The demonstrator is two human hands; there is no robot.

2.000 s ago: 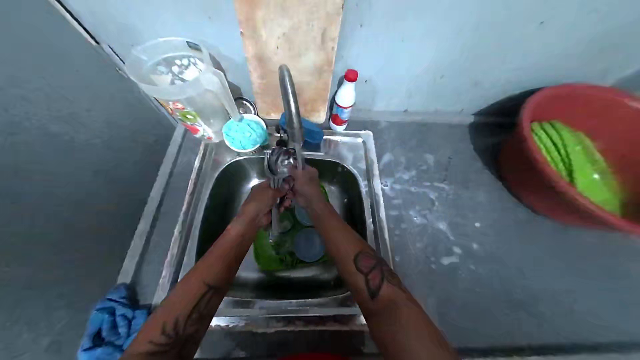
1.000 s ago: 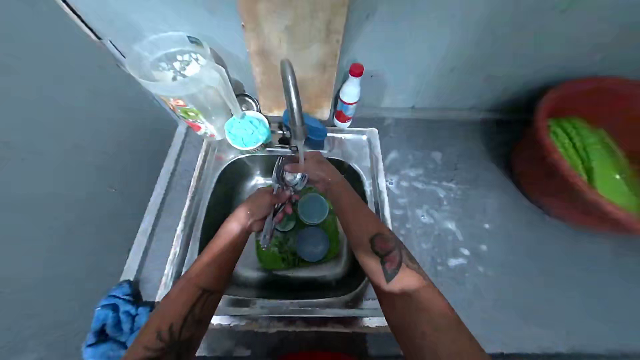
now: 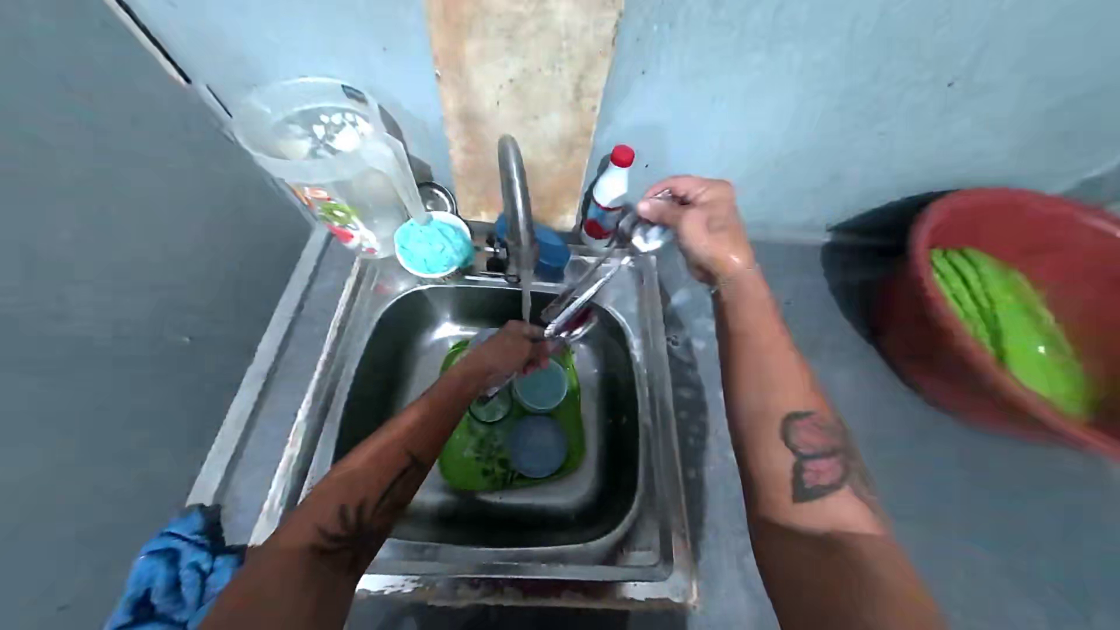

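My left hand (image 3: 516, 350) is closed around several metal utensils (image 3: 584, 296) over the sink basin, beside the water running from the curved faucet (image 3: 516, 201). My right hand (image 3: 700, 219) is raised above the sink's back right corner, its fingers on a metal spoon (image 3: 649, 236) close to the upper ends of the other utensils. Below, in the stainless steel sink (image 3: 604, 516), a green tray (image 3: 472, 464) lies under several round cups or bowls (image 3: 537, 446). Part of them is hidden by my left hand.
A clear plastic pitcher (image 3: 350, 192) and a tub of turquoise paste (image 3: 433, 245) stand back left. Behind the sink are a blue item (image 3: 549, 249) and a white bottle with red cap (image 3: 611, 188). A red basin (image 3: 927, 297) holds green items. A blue cloth (image 3: 175, 569) lies front left.
My right hand has moved up and right, away from the faucet's stream, with a spoon in its fingers. My left hand still holds utensils over the basin.
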